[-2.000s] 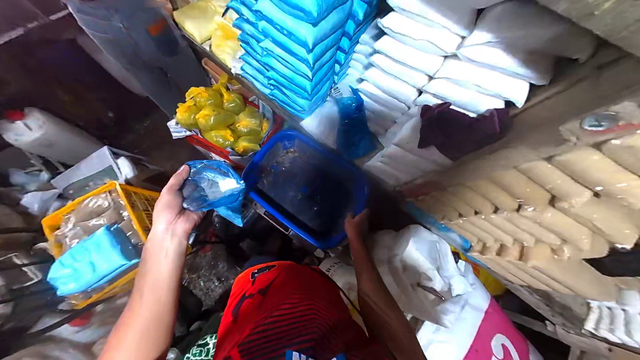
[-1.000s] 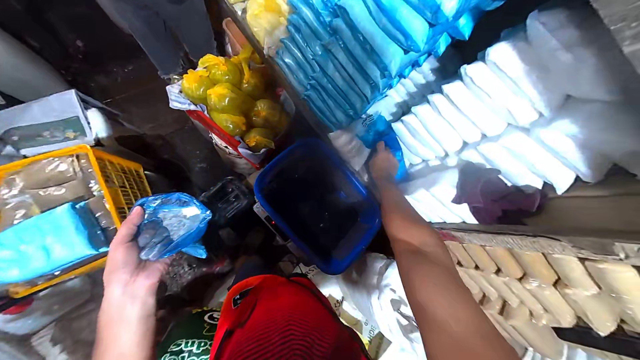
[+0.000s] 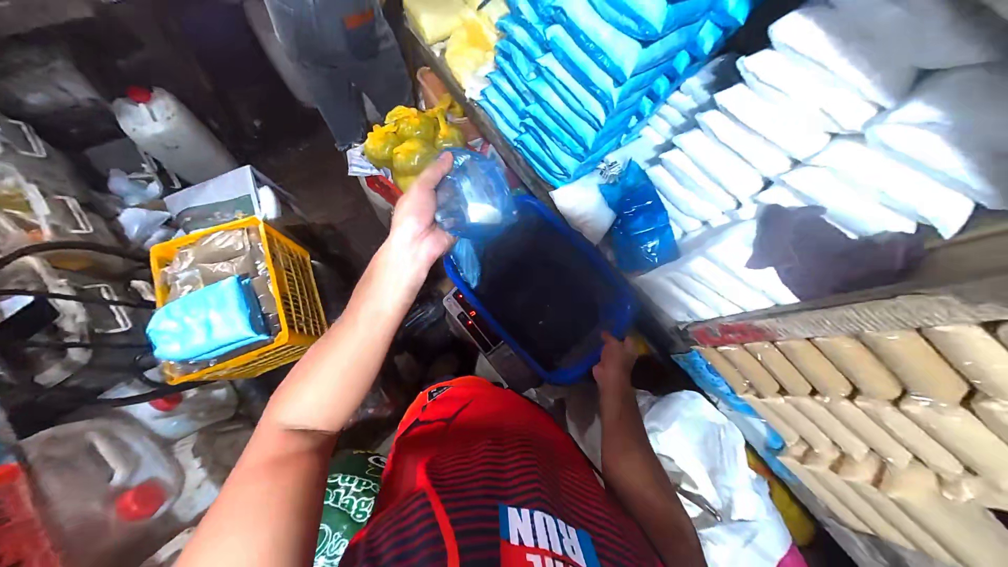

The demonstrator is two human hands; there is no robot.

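Observation:
A translucent blue plastic bag (image 3: 475, 193) with something whitish inside is in my left hand (image 3: 421, 213), held over the far left corner of a blue-rimmed plastic tub (image 3: 543, 295). The inside of the tub looks dark. My right hand (image 3: 614, 358) is at the tub's near right rim, its fingers partly hidden. Beneath the tub's left side is a digital scale (image 3: 480, 327) with red lit digits. Yellow tied plastic bags (image 3: 413, 142) fill a box just beyond my left hand. A crumpled blue bag (image 3: 642, 220) lies right of the tub, beside a small white packet (image 3: 584, 206).
Stacks of blue packets (image 3: 559, 87) and white packets (image 3: 787, 142) stand on a shelf at the right, above brown packets (image 3: 882, 378). A yellow crate (image 3: 295, 291) with packets is at the left, near plastic jugs (image 3: 169, 130). A person's trousered legs (image 3: 346, 63) show beyond.
My right hand has moved from the crumpled blue bag back to the tub's rim. My left hand, with its blue bag, has moved from beside the tub to above its far corner.

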